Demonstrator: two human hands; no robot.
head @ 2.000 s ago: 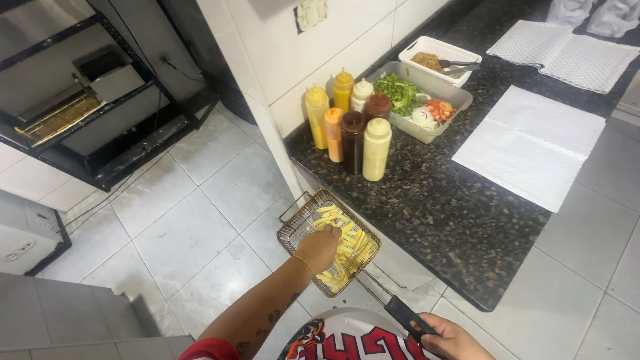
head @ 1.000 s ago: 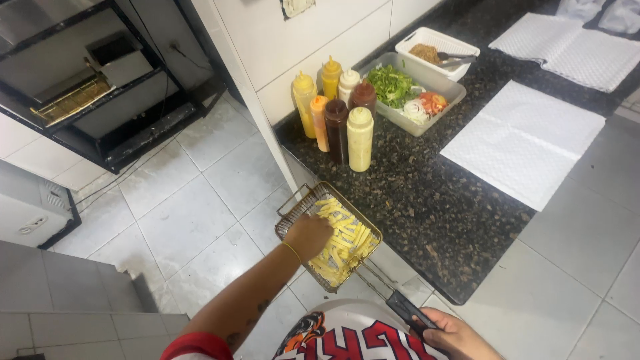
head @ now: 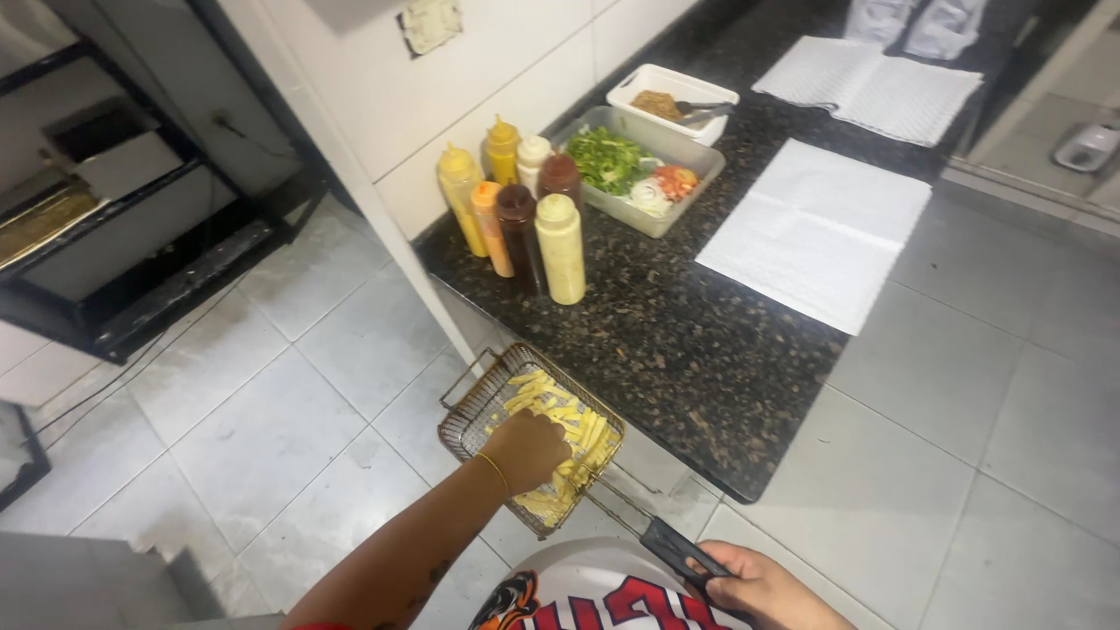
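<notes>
My left hand (head: 525, 451) reaches down into a rectangular wire frying basket (head: 472, 411), its fingers among pale cut potato fries (head: 591, 433). Its fingertips are hidden, so whether it grips any fries cannot be told. The fries lie mostly along the basket's right and near sides, and bare mesh shows at the left. My right hand (head: 744, 577) is closed around the black handle (head: 678, 547), holding the basket beside the counter's near-left edge. A thin yellow band circles my left wrist.
On the dark speckled granite counter (head: 691, 367) stand several squeeze bottles (head: 560, 254), a clear tub (head: 643, 219) of chopped greens, onion and tomato, and a white tub (head: 722, 127) with brown food and a utensil. White paper sheets (head: 814, 236) lie to the right. A black metal rack (head: 175, 306) stands left.
My left hand has shifted within the basket, from nearer its left side one second ago to over its middle. My right hand has kept hold of the handle throughout.
</notes>
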